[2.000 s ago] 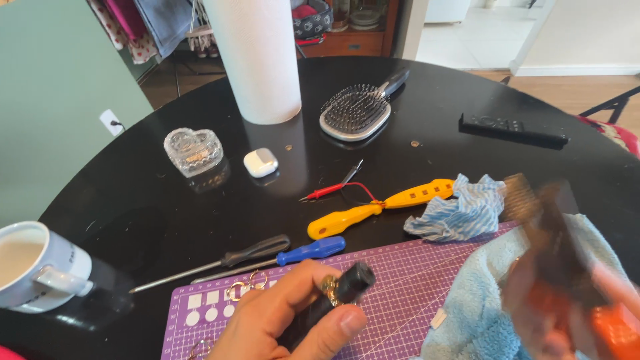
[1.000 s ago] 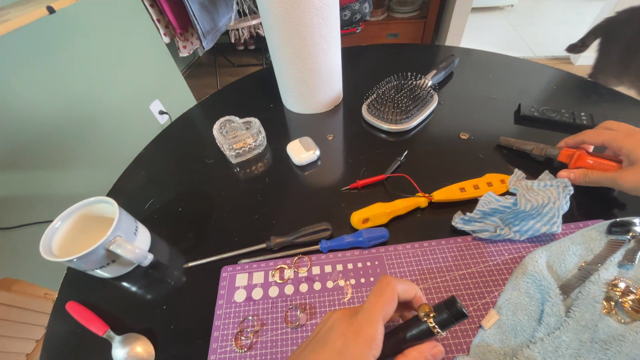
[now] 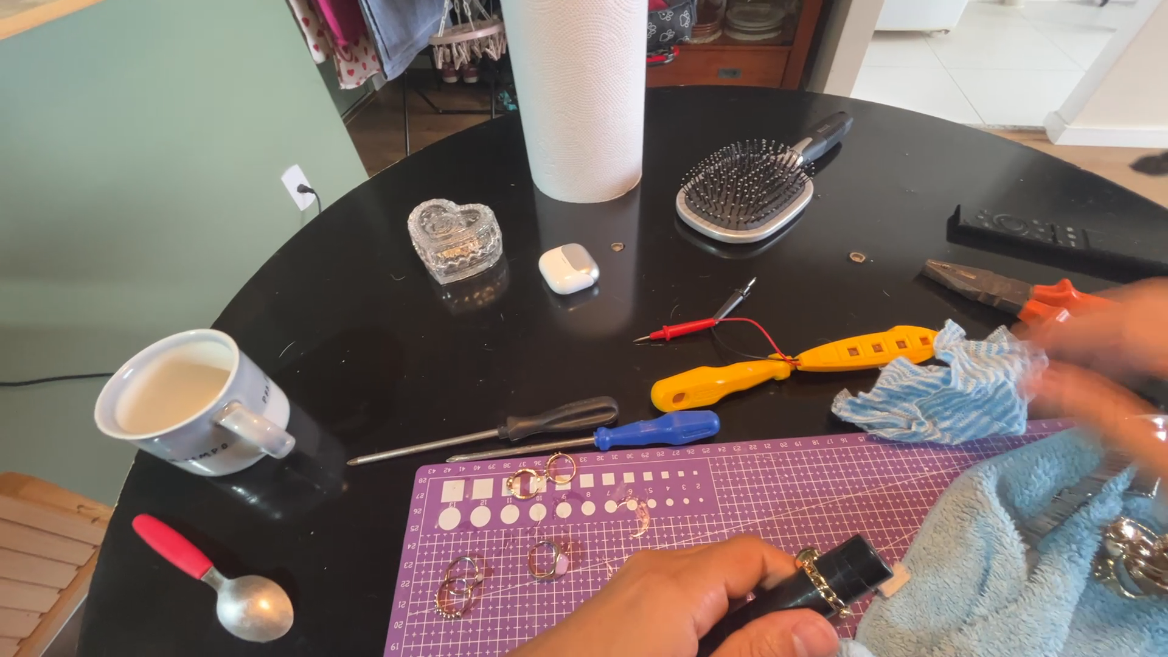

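My left hand (image 3: 693,593), low in the view, is closed around a black cylinder (image 3: 844,570) with a gold-coloured ring (image 3: 821,582) around it near its end. At the right edge my right hand (image 3: 1109,356) is blurred, beside a crumpled blue-and-white striped cloth (image 3: 958,388) and the orange handles of pliers (image 3: 990,287); its grip cannot be made out. Several rings, among them one with a pale stone (image 3: 547,560), lie on a purple cutting mat (image 3: 730,529). More metal jewellery (image 3: 1131,552) rests on a light-blue towel (image 3: 976,538).
Behind the mat lie two screwdrivers (image 3: 557,417) (image 3: 657,429) and a yellow tester (image 3: 721,383) with probes. Farther back are a glass heart box (image 3: 454,239), a white earbud case (image 3: 568,268), a paper towel roll (image 3: 584,100), a hairbrush (image 3: 744,192) and a remote (image 3: 1049,237). A mug (image 3: 192,401) and spoon (image 3: 254,607) are left.
Two seconds ago my right hand held the pliers up over the towel; now they lie on the table near the remote. My left hand still holds the black cylinder.
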